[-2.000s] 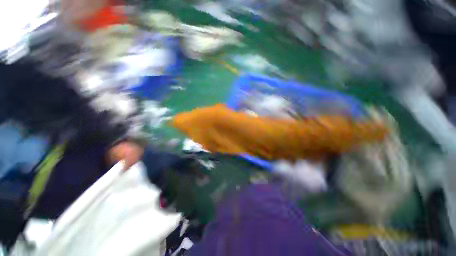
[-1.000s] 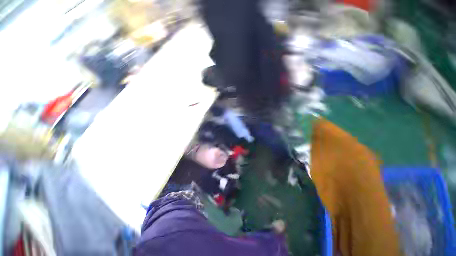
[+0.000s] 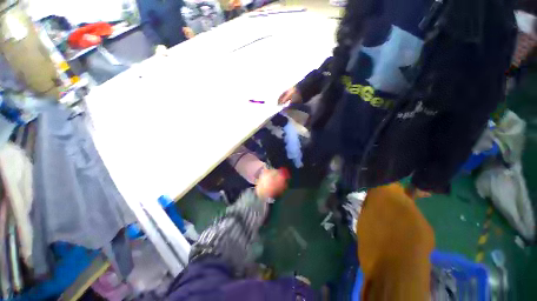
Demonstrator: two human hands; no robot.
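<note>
My left hand (image 3: 271,183) is in the middle of the view, small and blurred, at the end of a grey patterned sleeve, beside the table's near long edge. A small red thing (image 3: 284,174) shows at its fingers; I cannot tell whether it is held. A pinkish object (image 3: 248,164) lies just behind the hand, below the table top. The long white table (image 3: 194,94) stretches away, with a small dark purple item (image 3: 257,101) near its edge. My right hand is not in view.
A person in dark clothes (image 3: 406,117) stands at right, one hand at the table edge. A mustard-brown roll (image 3: 393,244) lies over a blue basket (image 3: 462,267). Grey cloth (image 3: 76,170) hangs at left. Another person stands at the far side. Sacks lie on the green floor at right.
The view has swung left and up, showing more table and the person. The white cloth held earlier is out of view. My left hand now shows beyond the purple apron.
</note>
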